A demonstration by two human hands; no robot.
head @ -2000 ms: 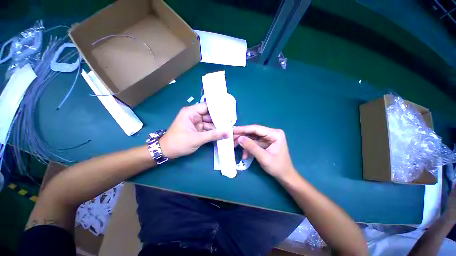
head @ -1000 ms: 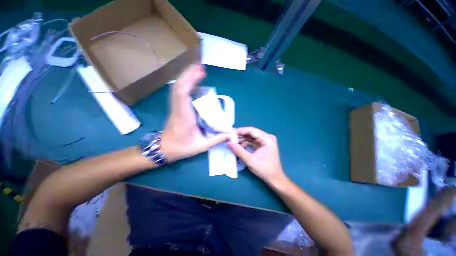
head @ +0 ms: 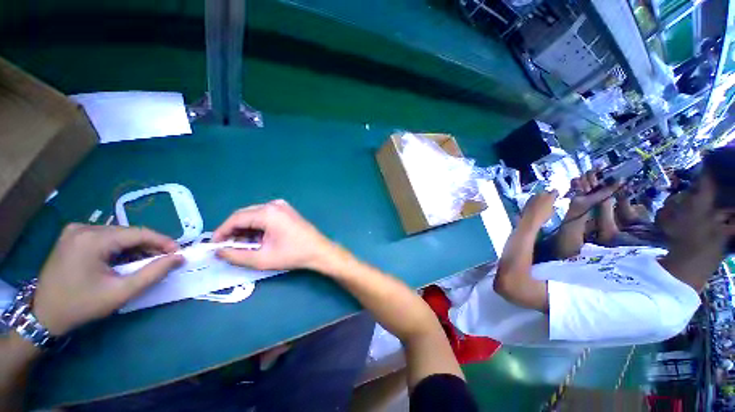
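Note:
My left hand (head: 113, 269), with a metal watch at the wrist, pinches the left part of a white sheet (head: 173, 283) low over the bench. My right hand (head: 270, 236) pinches the upper edge of the same white piece with thumb and fingers. One white rounded-square frame (head: 187, 211) lies on the bench just beyond the hands. Part of another white frame (head: 236, 293) shows below the sheet, mostly hidden by it. Whether the fingertips hold anything small besides the sheet cannot be told.
An open carton (head: 40, 137) is at the left edge. A white sheet (head: 137, 114) lies beside it, near a metal upright (head: 226, 60). A carton of clear plastic bags (head: 403, 189) stands right of centre. A person in a white shirt (head: 604, 294) sits at the right, hands raised.
The view has swung right, bringing the person into sight. The white sheet has gone from upright to lying crosswise between both hands. A frame now lies apart beyond the hands.

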